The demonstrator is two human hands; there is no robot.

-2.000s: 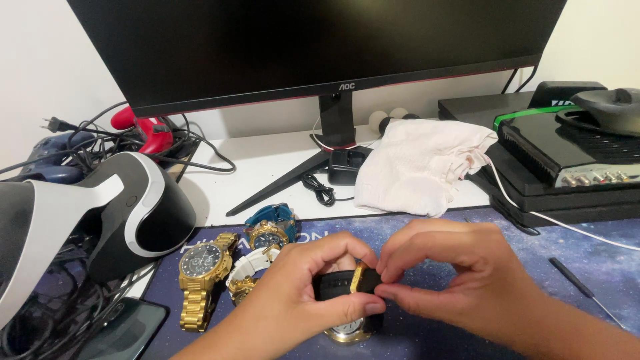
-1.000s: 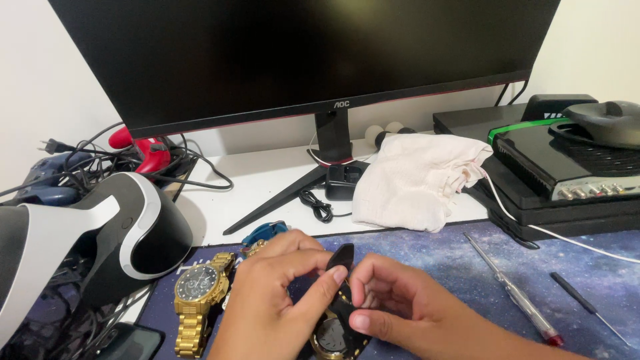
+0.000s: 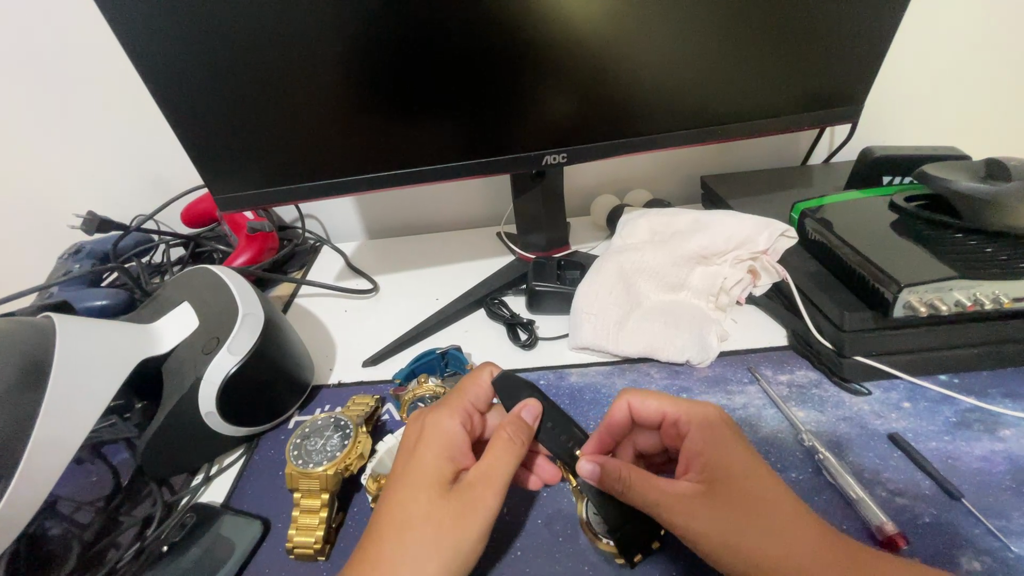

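Note:
A wristwatch with a black strap [image 3: 552, 422] and a gold-coloured case [image 3: 594, 524] is held between my hands over the patterned desk mat. My left hand [image 3: 472, 448] pinches the strap near its free end between thumb and fingers. My right hand [image 3: 680, 472] grips a lower part of the strap, close to gold-coloured metal beside the case; its fingertips hide the exact contact. Part of the dial is covered by the strap. Left of my hands lie a gold metal-bracelet watch [image 3: 322, 444], a blue-strap watch [image 3: 432, 364] and a partly hidden white watch [image 3: 386, 464].
A tester-like screwdriver [image 3: 828, 464] and a small black-handled screwdriver [image 3: 928, 468] lie at right. A pale cloth [image 3: 664, 280] sits before the monitor [image 3: 512, 88]. A VR headset [image 3: 248, 360], cables and a phone [image 3: 216, 536] flank the left; electronic boxes [image 3: 880, 248] stand right.
The free end of the black strap, across the case two seconds ago, now points up and away to the left. My right hand has moved down along the strap.

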